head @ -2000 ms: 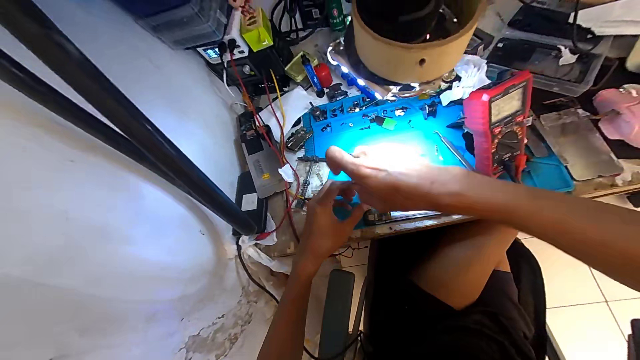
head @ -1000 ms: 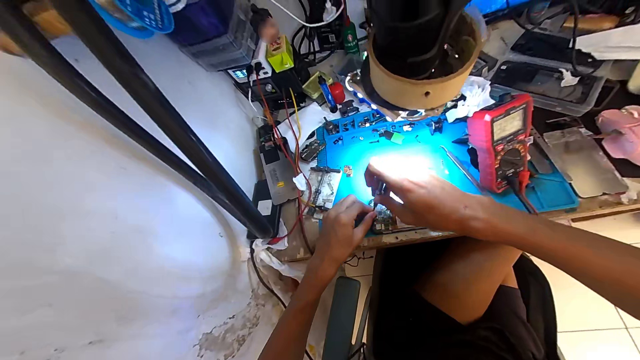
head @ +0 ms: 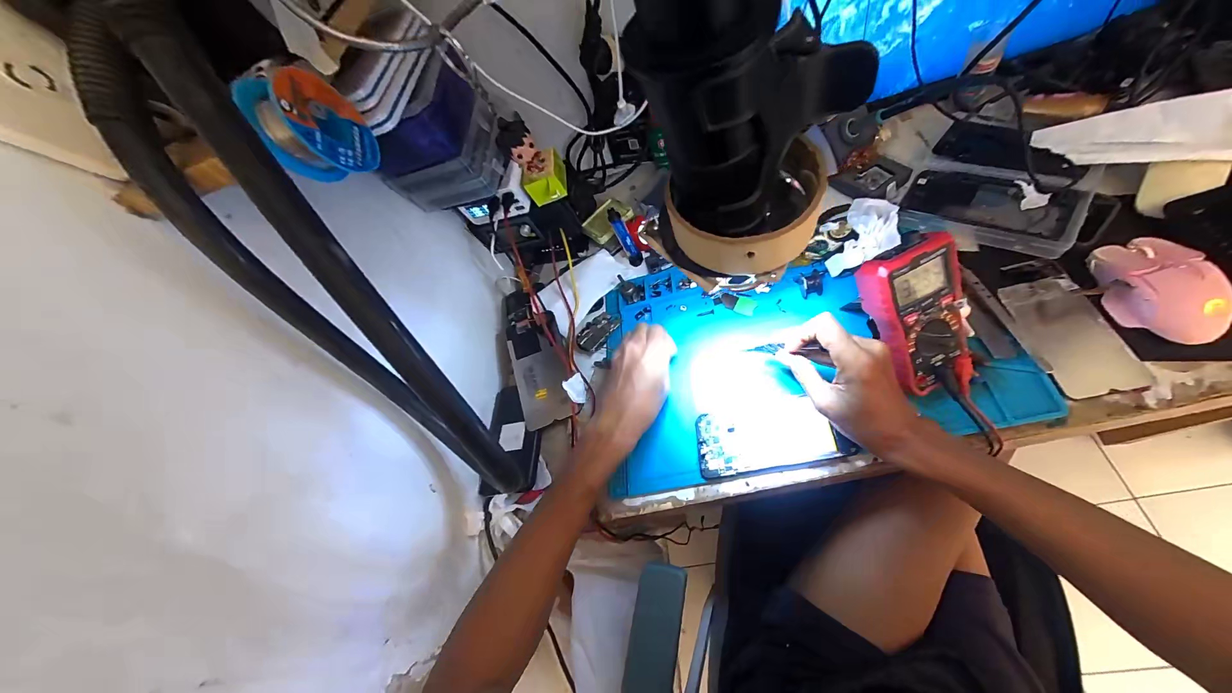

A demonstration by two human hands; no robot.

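My right hand [head: 852,385] is over the right part of the blue work mat [head: 664,448], its thumb and index finger closed on a slim dark tool [head: 813,355], perhaps tweezers, whose tip points left into the bright light. My left hand [head: 635,380] rests at the mat's left side, fingers bent; whether anything is under them cannot be seen. Between the hands, at the front edge of the mat, lies an opened phone [head: 770,445] with part of its circuit board showing at the left end; glare washes out its middle. Small parts lie along the back of the mat.
A red multimeter [head: 914,308] stands right of my right hand. Above the mat hangs a black microscope [head: 717,125] with a tan ring. Red and yellow wires [head: 553,318] run at the left. A pink mouse [head: 1160,289] and a plastic box [head: 1001,207] are at the right.
My hands, close together a second ago over the mat's front left, have moved apart. The right one has gone right with a dark tool. The phone between them is now exposed. The view has shifted.
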